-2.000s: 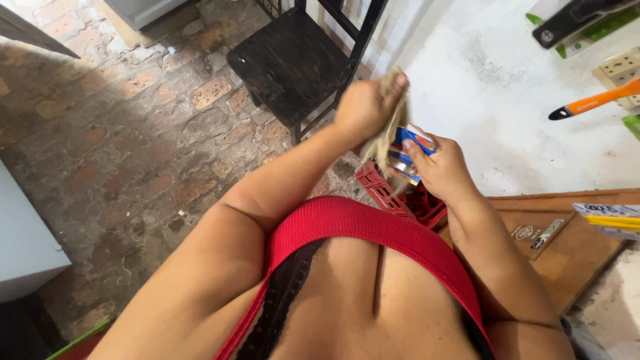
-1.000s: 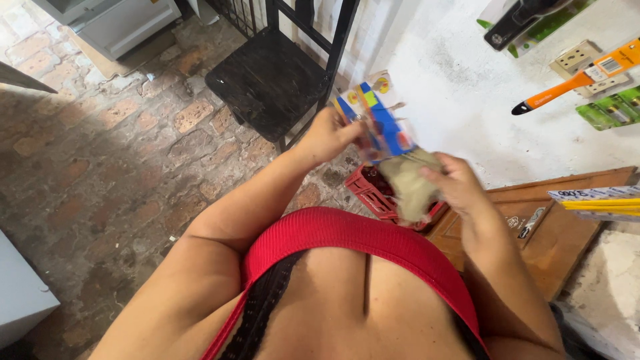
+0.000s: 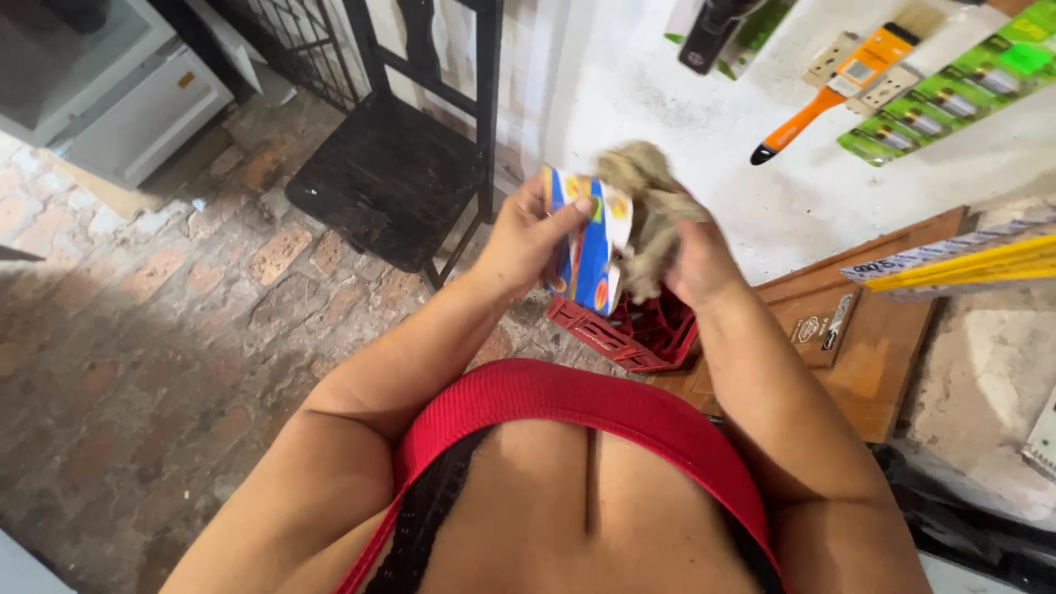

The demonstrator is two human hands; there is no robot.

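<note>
Near the middle of the view, my left hand [image 3: 532,235] grips a blue and white printed card or flat packet [image 3: 596,268], its thumb lying on the front. Close beside it on the right, my right hand [image 3: 701,252] holds a crumpled beige-grey cloth [image 3: 648,210], which is blurred. The cloth touches or overlaps the packet's right edge; which of these cannot be told. The right hand's fingers are largely hidden by the cloth.
Below my hands stands a red plastic crate [image 3: 606,334]. A black wooden chair [image 3: 388,177] is on the brick floor. An orange-handled paintbrush [image 3: 825,99] and a green battery pack [image 3: 949,107] hang by the white wall. A brown wooden board [image 3: 883,379] lies at right.
Two seconds ago the cloth was at my left hand and the packet at my right. Now the left grips the packet and the right the cloth, which is bunched up more than one second ago.
</note>
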